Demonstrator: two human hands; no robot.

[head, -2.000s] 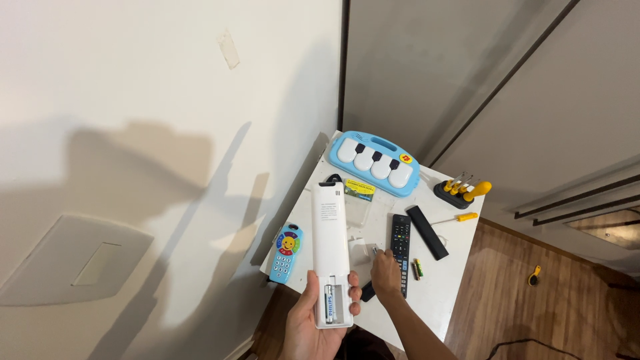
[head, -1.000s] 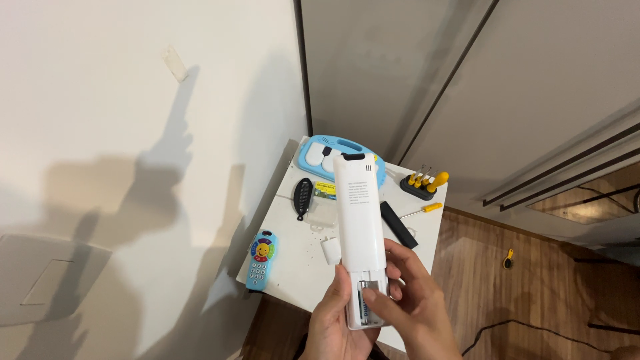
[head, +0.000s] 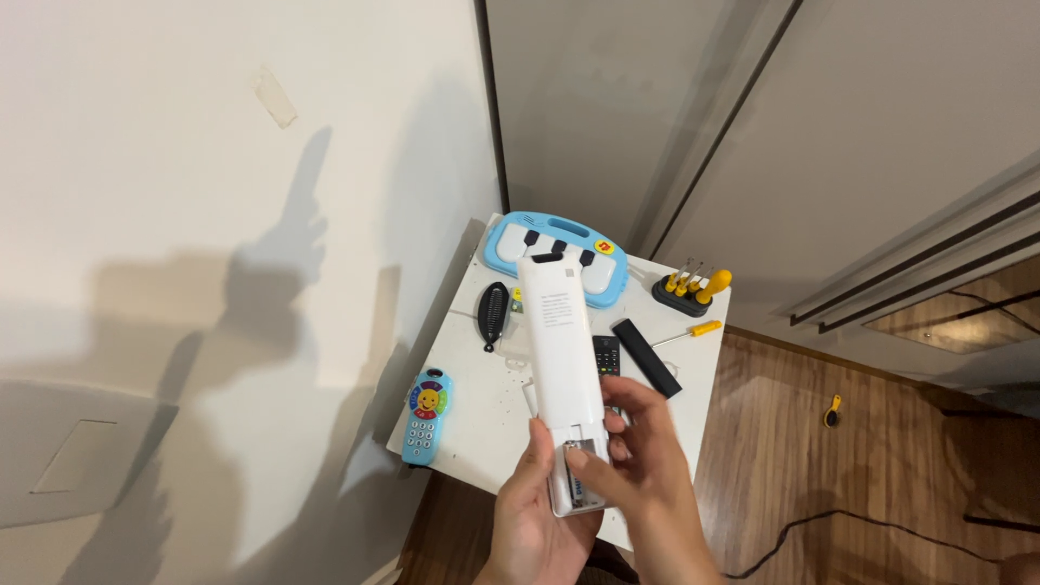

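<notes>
A white remote control is held back side up, its battery compartment uncovered at the near end. My left hand grips that lower end from below and the left. A battery lies in the compartment. My right hand has its thumb on the compartment's upper part, and its fingers curl at the remote's right edge; whether the thumb presses a second battery cannot be told. Behind the white remote, a black remote control is partly hidden on the white table.
On the table are a blue toy piano, a black hair clip, a toy phone, a black cover, a yellow screwdriver and a screwdriver stand. A dark cable crosses the wooden floor.
My right hand has come from the table beside the black remote to the white remote's battery compartment. My left hand has kept its grip on the white remote.
</notes>
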